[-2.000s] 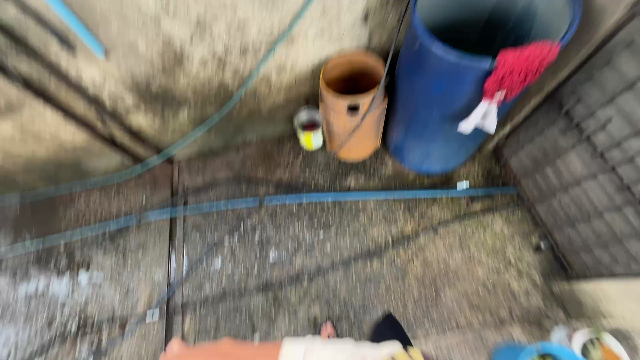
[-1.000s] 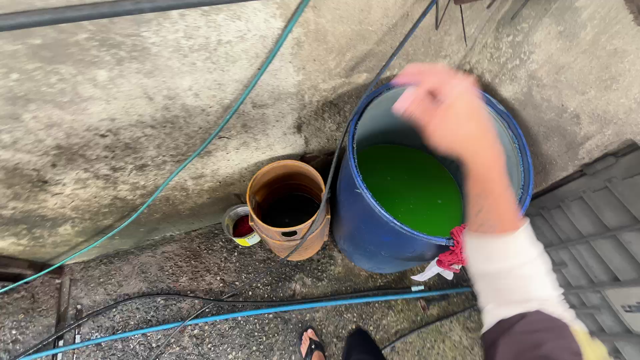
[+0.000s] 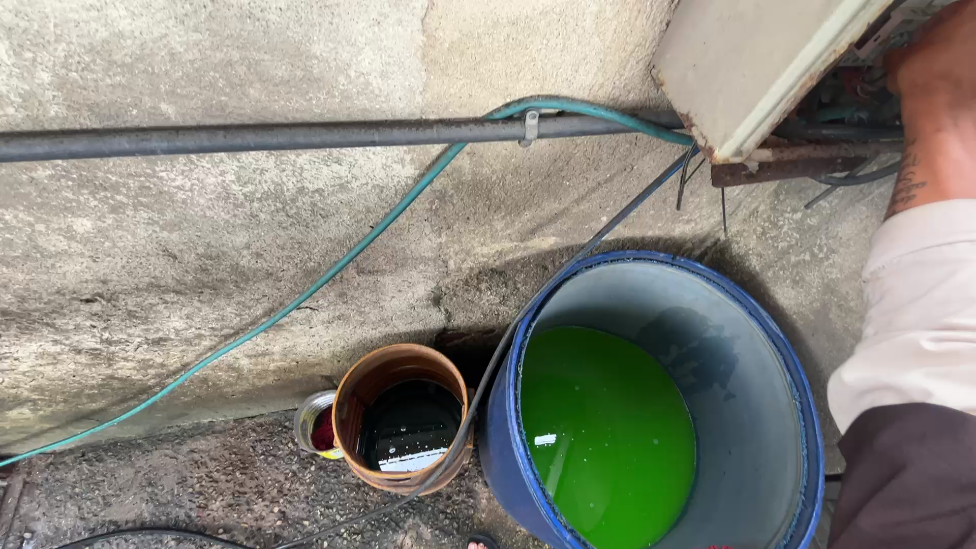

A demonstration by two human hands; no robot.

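Observation:
At the upper right, my right hand (image 3: 932,57) reaches into a rusty-edged metal box (image 3: 770,69) on the wall, among wires and fittings. Its fingers are hidden, so what it touches cannot be told. My left hand is out of view. Below the box stands a blue plastic drum (image 3: 812,457) with green liquid (image 3: 610,435) in its bottom. Left of the drum is an orange-brown bucket (image 3: 347,415) holding dark liquid. Beside that sits a small tin can (image 3: 306,418) with something dark red inside.
A grey conduit pipe (image 3: 267,137) runs along the concrete wall under a metal clip. A teal hose (image 3: 366,240) loops over the pipe and slopes down left. One dark cable (image 3: 488,366) passes between bucket and drum. Another black cable (image 3: 145,531) lies on the rough floor near my foot.
My right hand was above the drum a second ago and is now inside the metal box. The view has shifted up to the wall, bringing in the box and the clipped pipe.

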